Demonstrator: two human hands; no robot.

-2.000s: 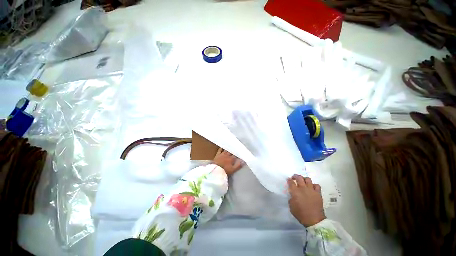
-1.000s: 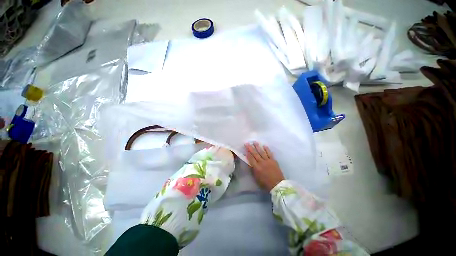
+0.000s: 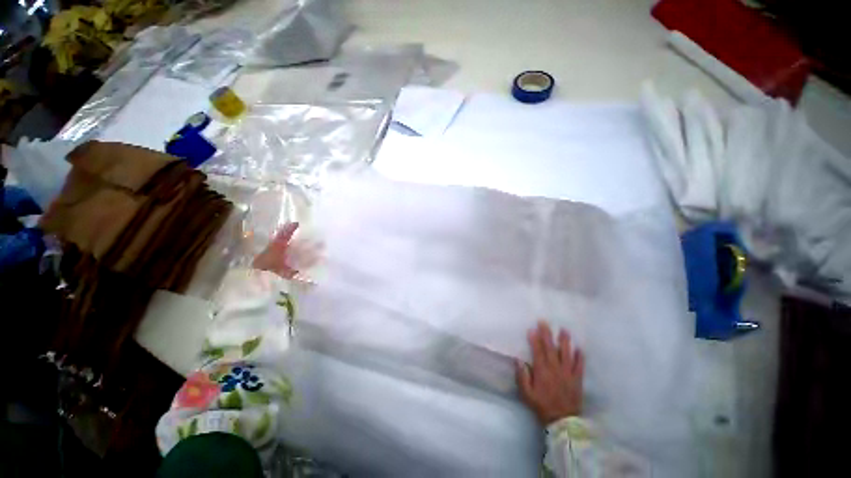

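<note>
White tissue paper [image 3: 411, 233] lies spread in front of me, folded over a bag whose brown shows through it. The bag's handles are hidden. My right hand [image 3: 552, 373] lies flat on the tissue, fingers spread, holding nothing. My left hand [image 3: 285, 254] is at the tissue's left edge, over the clear poly bag [image 3: 308, 140]; it is blurred, and I cannot tell whether it pinches the paper. More white tissue [image 3: 560, 140] lies beneath, with a small folded white paper [image 3: 425, 110] at its upper left.
A blue tape dispenser [image 3: 714, 280] stands at the right, below fanned white paper strips [image 3: 746, 168]. A blue tape roll [image 3: 533, 86] lies at the back. A second dispenser [image 3: 191, 143] and stacked brown bags [image 3: 140, 210] are at the left. A red box [image 3: 732, 42] is far right.
The view has swung left. My left hand has come out from under the tissue to its left edge. The tissue now covers the handles. My right hand still lies flat on it.
</note>
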